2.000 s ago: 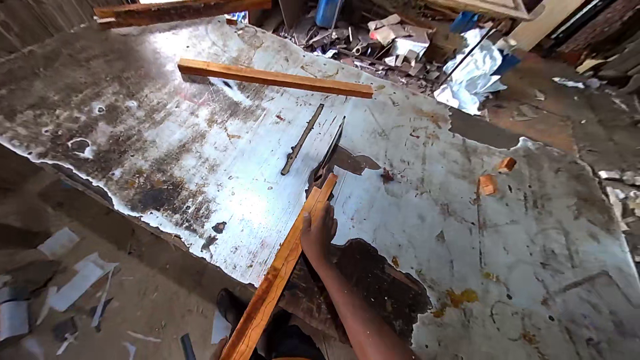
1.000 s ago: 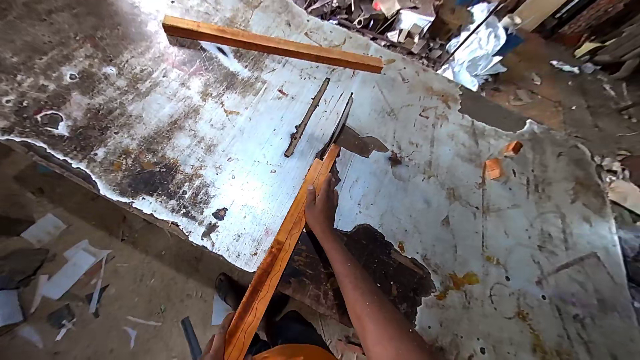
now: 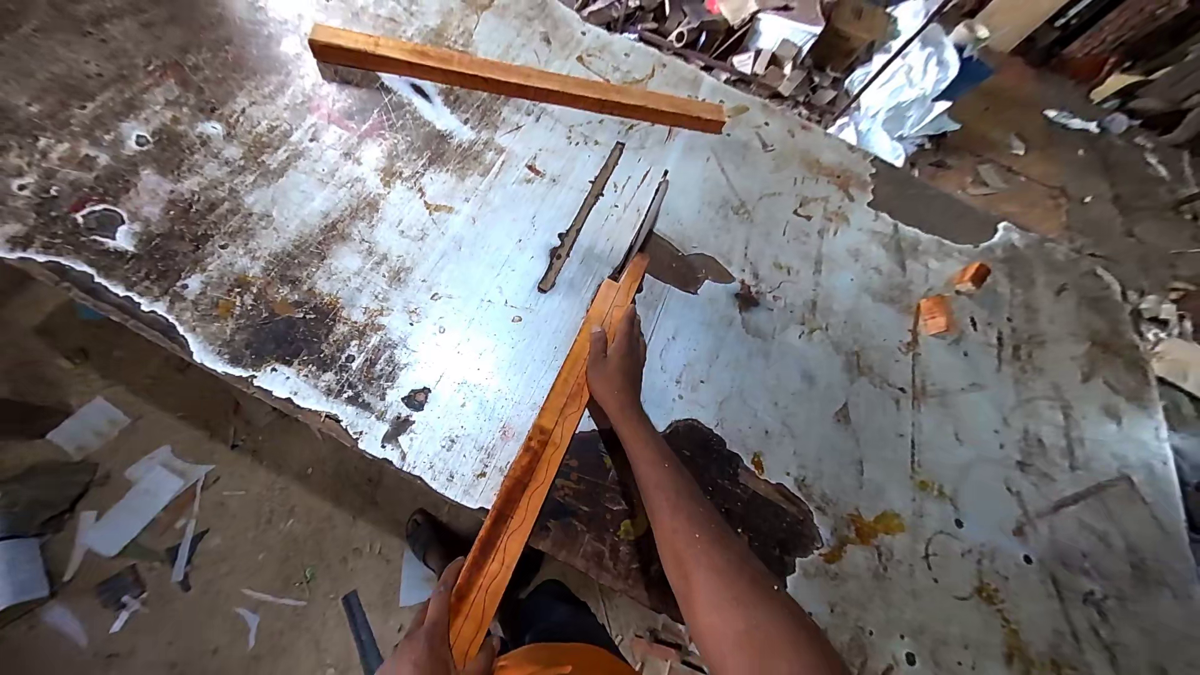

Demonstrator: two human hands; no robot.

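My left hand (image 3: 436,623) grips the near end of a long orange-brown wooden bar (image 3: 539,469) at the bottom of the view. Wavy dark lines run along the bar's top face. My right hand (image 3: 619,366) holds the same bar near its far end. A dark blade-like metal piece (image 3: 647,220) extends from or lies against that far end; how they join cannot be told. Left of it a thin dark strip (image 3: 581,216) lies on the worktable (image 3: 797,375). A second wooden bar (image 3: 516,80) rests across the back of the table.
Two small orange wooden blocks (image 3: 935,315) sit on the right part of the table. The table's pale covering has torn, jagged edges. Scraps and a crumpled white sheet (image 3: 905,84) lie beyond it. Paper pieces (image 3: 141,502) litter the floor at the lower left.
My left hand shows more fully at the near end of the bar than in the earliest frame. Both hands stay on the bar. The view has moved closer to the table.
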